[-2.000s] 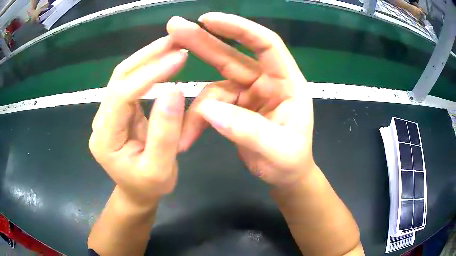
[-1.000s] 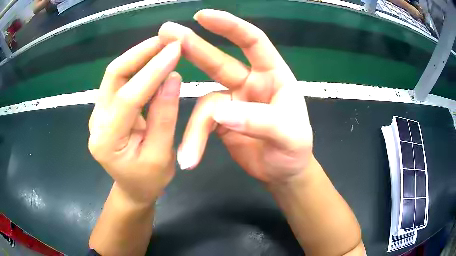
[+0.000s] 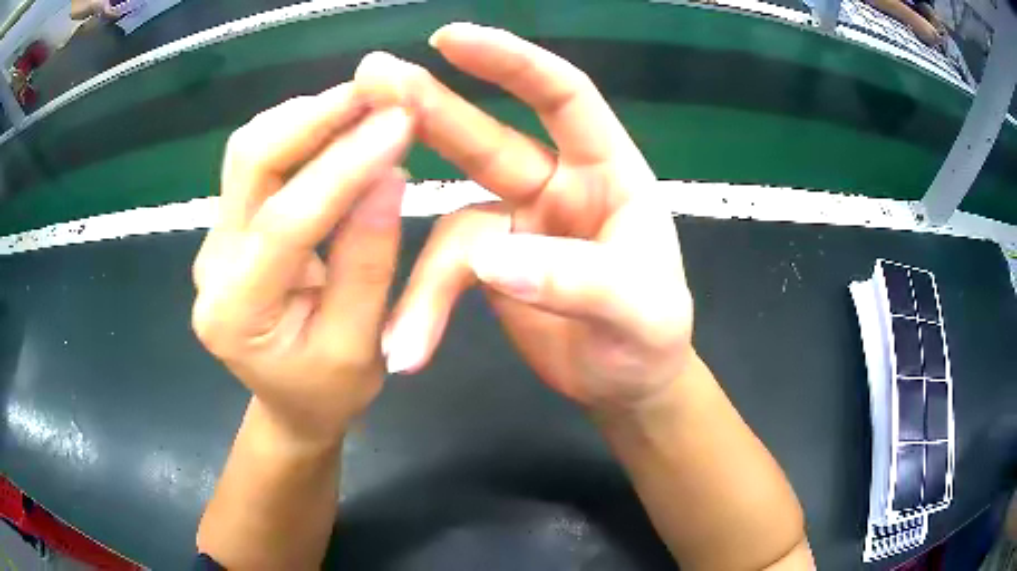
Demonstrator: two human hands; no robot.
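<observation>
My left hand (image 3: 296,257) and my right hand (image 3: 591,257) are bare and raised over the dark bench. The left fingertips are bunched close together and meet a fingertip of my right hand at upper centre. Whether anything small is between them cannot be told. The right hand's fingers are spread apart, palm partly showing, with no object visible in it. A curved stack of sticker sheets (image 3: 921,390) lies at the right, with black rectangles in two rows and a striped lower end.
The dark bench top (image 3: 134,368) ends at a white edge rail (image 3: 781,203). Beyond it runs a green conveyor belt (image 3: 736,145). A grey post (image 3: 968,145) stands at the upper right. Other people's hands or arms (image 3: 917,17) show at the top corners. Something red (image 3: 56,530) is at the lower left.
My left fingers have closed inward at the right fingertip. My right thumb and bent lower finger have moved apart, opening the hand a little. The sticker stack has not moved.
</observation>
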